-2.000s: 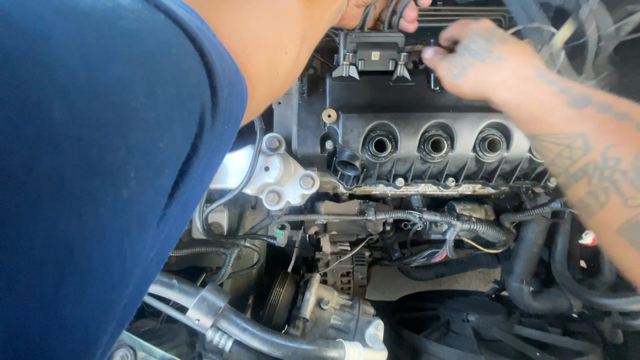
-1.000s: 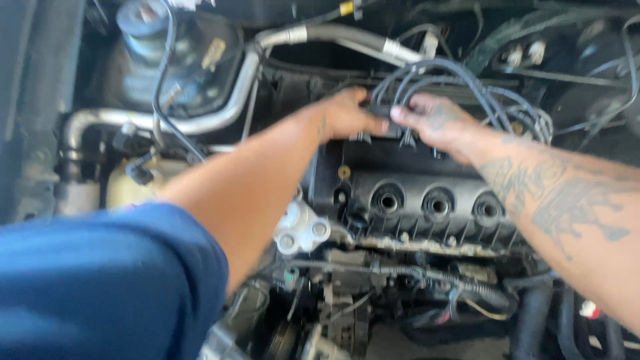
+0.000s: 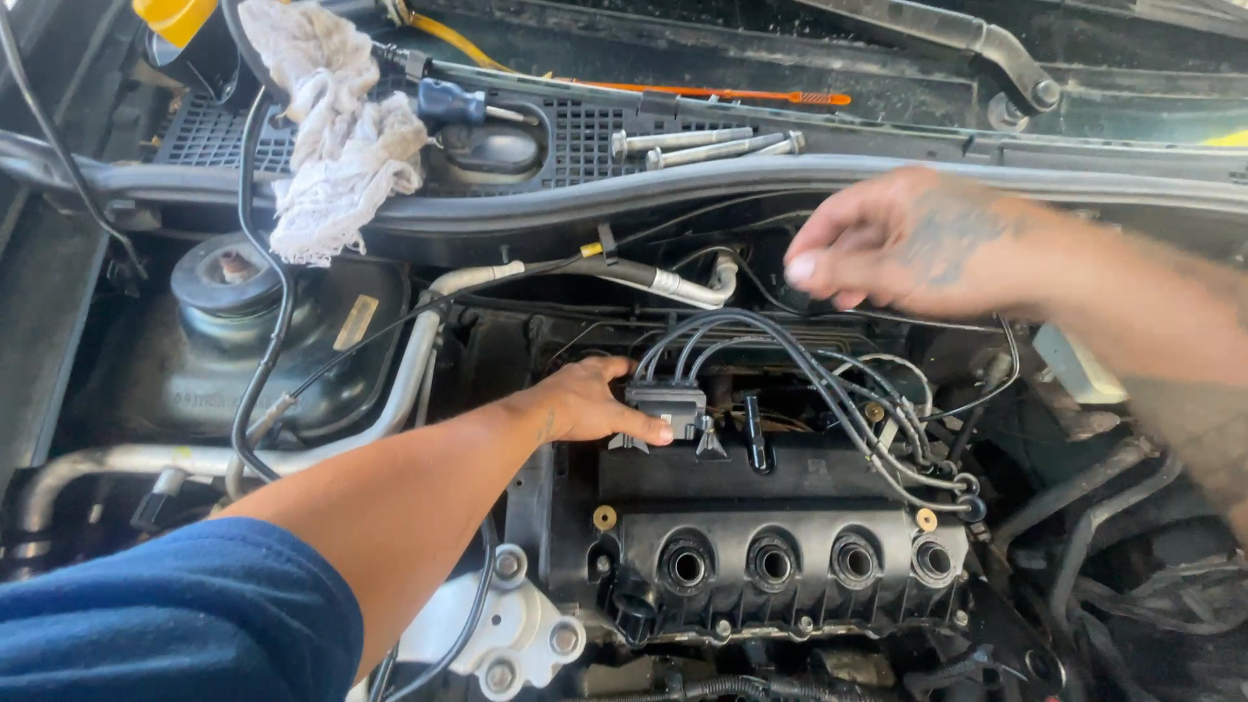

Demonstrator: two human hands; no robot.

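Note:
My left hand (image 3: pixel 600 402) grips the left side of a black ignition coil pack (image 3: pixel 682 414), its thumb across the front. The pack sits at the rear of the black valve cover (image 3: pixel 780 546), with metal tabs at its lower edge. Dark spark plug wires (image 3: pixel 780 331) arch out of its top and curve right, their ends bunched near the cover's right rear corner. Round spark plug wells (image 3: pixel 775 563) line the front of the cover. My right hand (image 3: pixel 858 249), slightly blurred, is raised behind and right of the pack, fingers curled; whether it holds anything small cannot be seen.
On the cowl lie a white rag (image 3: pixel 336 136), a blue-handled screwdriver (image 3: pixel 468 103), several long bolts (image 3: pixel 712 146) and an orange strip-like tool (image 3: pixel 721 93). A metal pipe (image 3: pixel 390 409) bends around the strut tower (image 3: pixel 234 278). A white-grey engine mount bracket (image 3: pixel 512 624) stands at front left.
My right hand has left the coil pack area and moved up and right. My left hand remains at the pack. The view has shifted to show the cowl.

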